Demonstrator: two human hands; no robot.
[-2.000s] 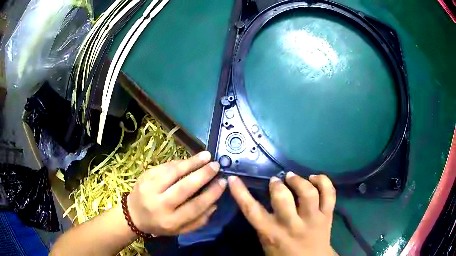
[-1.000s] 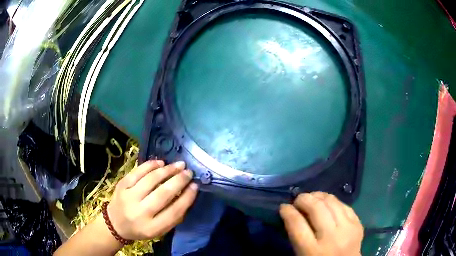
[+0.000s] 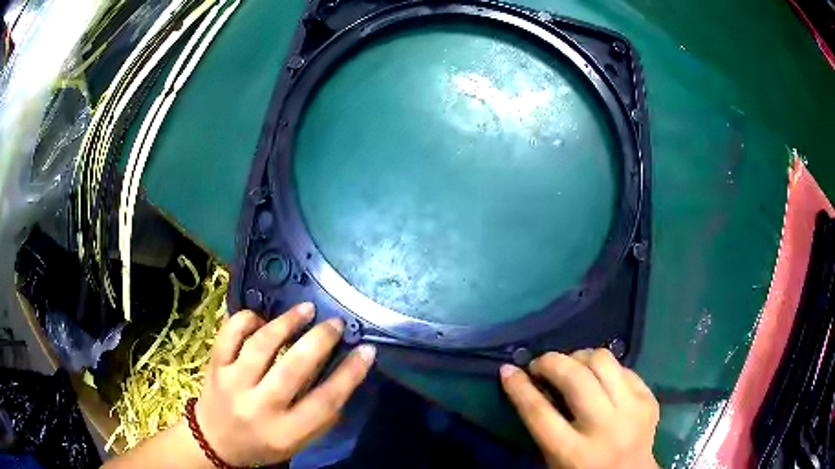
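Observation:
The black plastic frame (image 3: 632,197) with its large round opening lies flat on the green bench top (image 3: 714,229). My left hand (image 3: 279,389) has its fingertips on the frame's near edge by the lower-left corner. My right hand (image 3: 586,408) has its fingertips on the near edge towards the lower-right corner. A thin black strip (image 3: 439,357) runs along the near edge between the hands. A dark strip end also extends right of my right hand on the bench. What lies under the fingertips is hidden.
Black and pale yellow strips (image 3: 137,156) fan out at upper left beside clear plastic (image 3: 55,119). Yellow curls (image 3: 169,366) fill the carton at lower left, near black plastic bags (image 3: 46,412). A pink sheet (image 3: 778,321) with black frame parts on it lies at the right edge.
The frame has shifted left in view and turned, so its near edge faces me. My right hand has moved right along that edge, away from my left hand, which stays near the lower-left corner.

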